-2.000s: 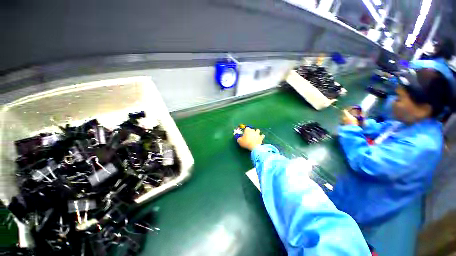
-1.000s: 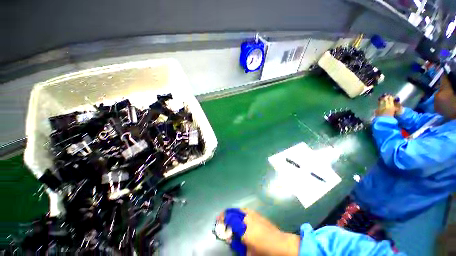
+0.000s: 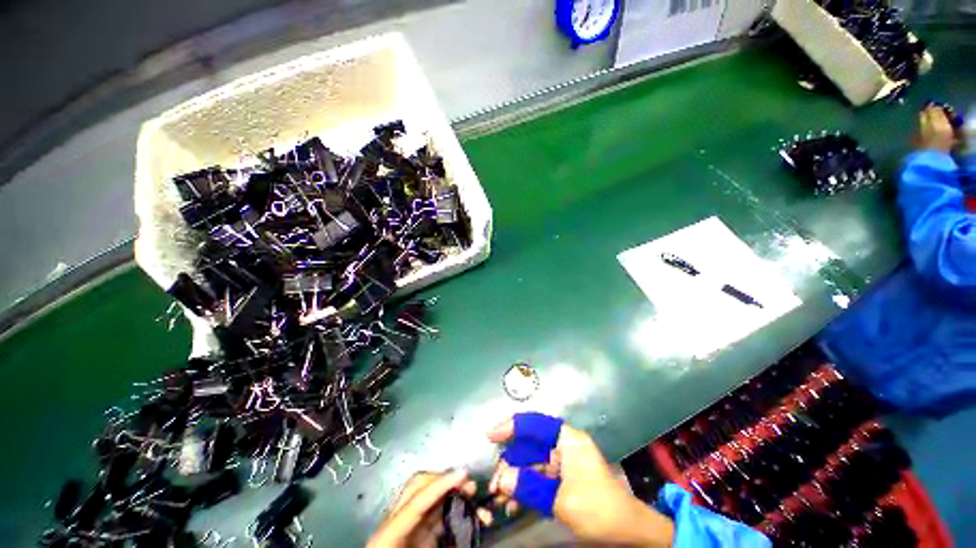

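Note:
My right hand point(image 3: 573, 482), with blue finger wraps, is at the bottom centre, its fingers curled beside my left hand point(image 3: 417, 512). My left hand is partly cut off by the bottom edge and holds a small black workpiece point(image 3: 460, 522), mostly hidden by fingers. Whether my right fingers grip it too cannot be told. The coin-like round fixture point(image 3: 521, 381) lies alone on the green bench just beyond my hands. Loose black binder clips point(image 3: 257, 396) are heaped to the left, spilling from a tipped white clip bin point(image 3: 476, 219).
A white paper sheet point(image 3: 696, 310) with two small black items lies right of centre. A red tray point(image 3: 920, 514) with rows of clamped assemblies is at lower right. Beyond are a clip cluster point(image 3: 829, 163), another clip bin point(image 3: 824, 48) and a person's blue sleeve point(image 3: 936, 214).
My right hand has moved back towards me, and the round fixture it held now lies on the bench. My left hand has come into view with a black workpiece. The view has tilted down.

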